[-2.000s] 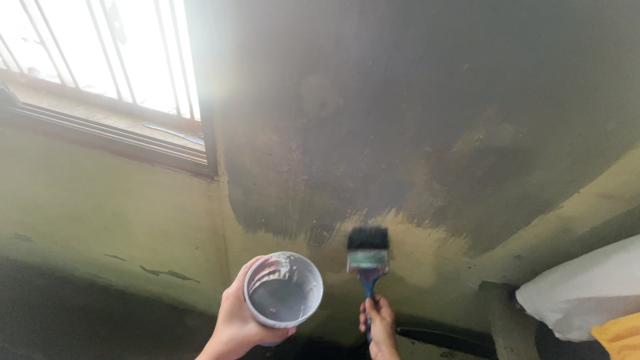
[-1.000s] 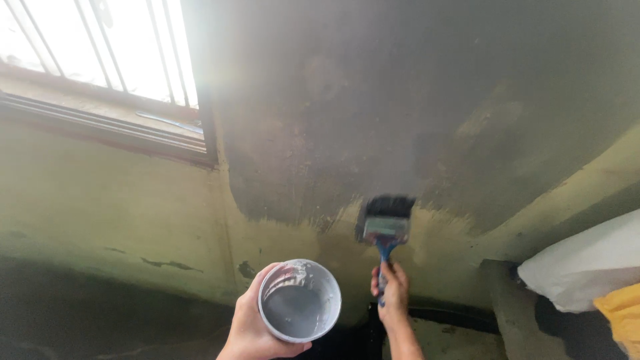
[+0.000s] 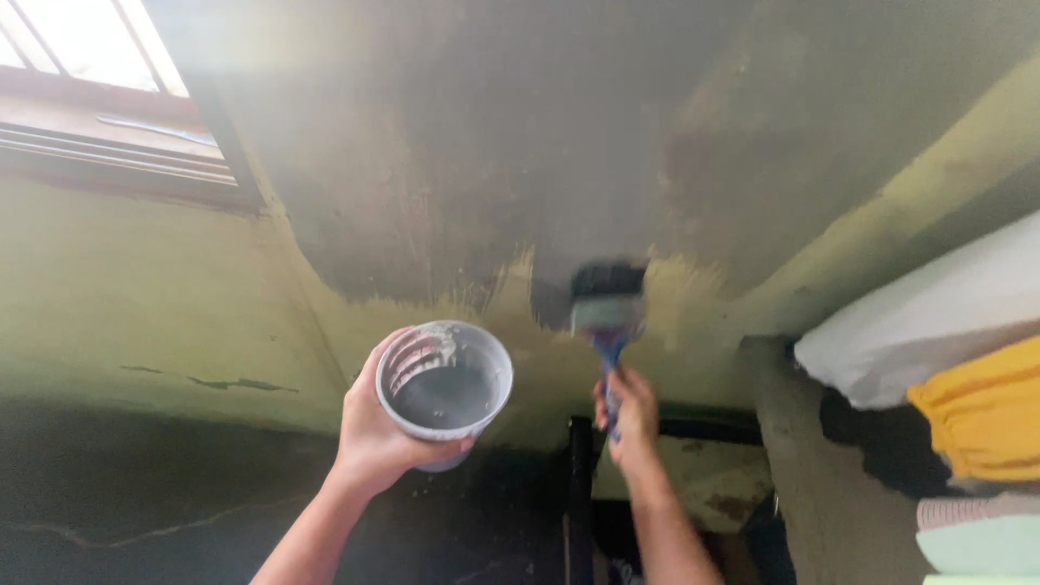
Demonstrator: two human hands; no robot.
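Observation:
My left hand point(image 3: 378, 435) grips a translucent plastic tub point(image 3: 445, 382) tilted toward me, with grey paint inside and streaks on its inner wall. To its right, my right hand point(image 3: 630, 414) is closed around the blue handle of a wide paintbrush point(image 3: 608, 305) with dark bristles, slightly blurred. The bristles lie against the wall point(image 3: 601, 162) at the lower edge of its grey painted area. Yellowish-green wall shows below and beside that ragged edge.
A barred window point(image 3: 122, 122) with a reddish frame is at upper left. White cloth point(image 3: 918, 325), yellow cloth point(image 3: 987, 414) and folded fabrics are at right, near a grey ledge point(image 3: 821, 463). A dark post point(image 3: 579, 496) stands below the brush.
Grey paint now reaches lower on the wall beside the brush, where an earlier frame shows yellowish-green. Both hands keep hold of the tub and the brush. The view has shifted closer.

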